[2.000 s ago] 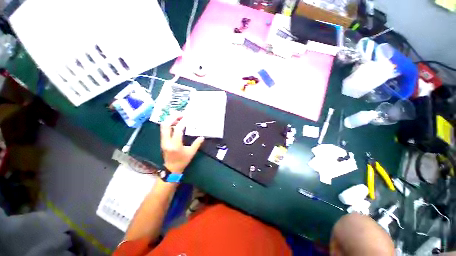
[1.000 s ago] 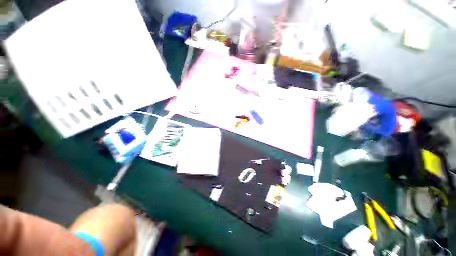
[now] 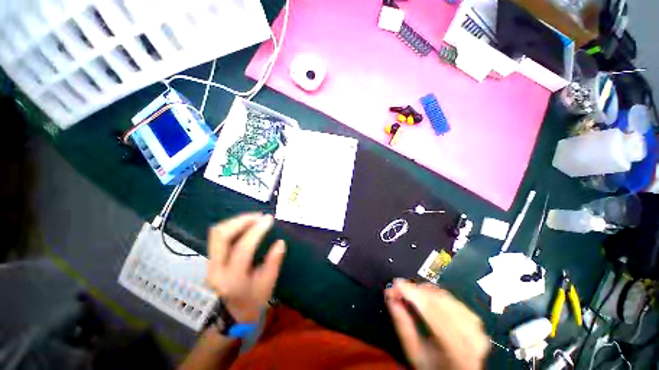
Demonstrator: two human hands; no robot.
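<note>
My left hand (image 3: 246, 267) is just below the white box (image 3: 269, 194) of green circuit boards, its fingers apart, with nothing seen in it. My right hand (image 3: 437, 325) is at the front edge of the black mat (image 3: 376, 189), thumb and finger close together; whether it holds something small is unclear. A white carton tray (image 3: 325, 177) with a few yellow parts lies on the mat's left part. On the mat are a pale wire loop (image 3: 394, 230), a pale disc with wires (image 3: 420, 209) and a yellow piece on white backing (image 3: 436, 265).
A pink mat (image 3: 477, 130) behind holds orange-black parts (image 3: 405, 118) and a blue block (image 3: 435, 114). A blue-white device (image 3: 172, 137) and large white tray (image 3: 166, 61) stand left. Right are a paper scrap (image 3: 509, 283), yellow-handled cutters (image 3: 566, 307) and bottles (image 3: 592, 153).
The view has shifted. My left hand has left the white boxes, crossed the lower left blurred, and is now below them. My right hand has come in at the mat's front edge.
</note>
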